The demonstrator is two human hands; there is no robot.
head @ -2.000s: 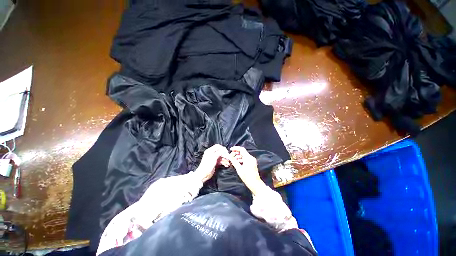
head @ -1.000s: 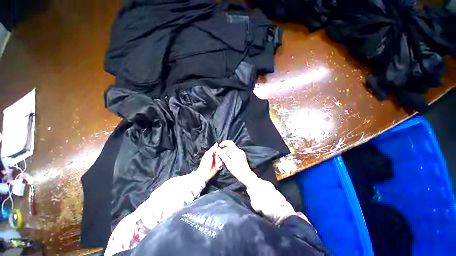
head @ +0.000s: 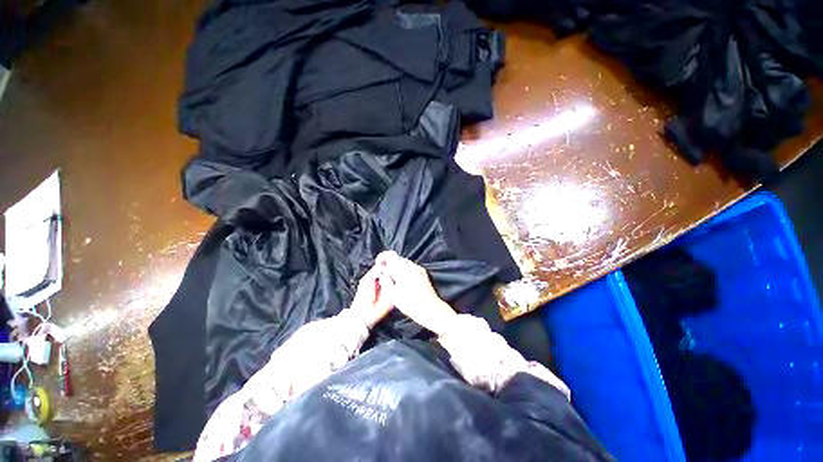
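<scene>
A black garment with a matt outside [head: 185,356] and a shiny, wrinkled lining [head: 262,311] lies across the table in front of me. My left hand [head: 368,298] and my right hand [head: 411,289] are close together over the lining, near my chest. Their fingertips meet. Whether they pinch any fabric or thread cannot be made out. More matt black garment pieces [head: 347,90] lie folded beyond the lining.
A black garment bundle [head: 731,81] lies at the far right. Blue crates [head: 767,271] with dark pieces stand at the right below the table edge [head: 577,293]. White papers [head: 34,239], a yellow tape roll [head: 39,404] and cables are at the left.
The view has shifted slightly, bringing more of the left clutter into view. My hands stay together over the lining, with the fingers and right hand slightly turned. The garment lies much the same.
</scene>
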